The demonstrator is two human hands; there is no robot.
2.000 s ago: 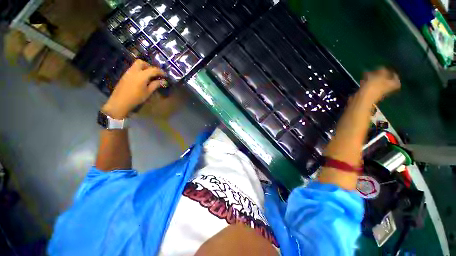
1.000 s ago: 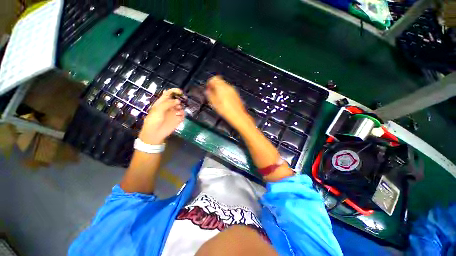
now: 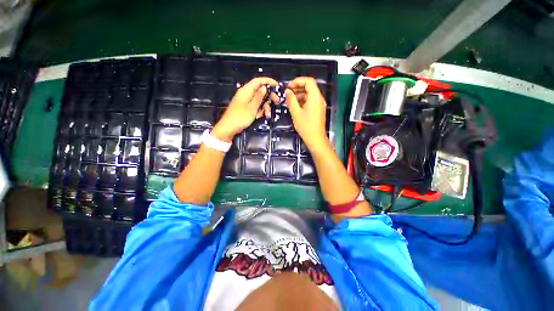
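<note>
A shiny black blister tray (image 3: 188, 112) with square pockets lies in front of me on the green bench. Small white bits (image 3: 277, 112) lie in its right part, partly under my hands. My left hand (image 3: 248, 104) is over the tray, its fingers closed on a small dark part (image 3: 268, 92). My right hand (image 3: 305, 102) is just to the right, thumb and fingers bent close together near the part. Whether it grips anything is too small to tell.
Another black tray (image 3: 100, 140) lies at the left. A black fan (image 3: 384, 150), a silver reel (image 3: 389, 98) with green rim and a red-orange bin (image 3: 432, 195) stand at the right. A thick black cable (image 3: 478, 194) hangs over the bench edge. A blue sleeve (image 3: 534, 194) shows at far right.
The view has turned, so the trays now lie straight ahead. My hands have come together over the right-hand tray; a second ago they were further left and apart, the right one blurred.
</note>
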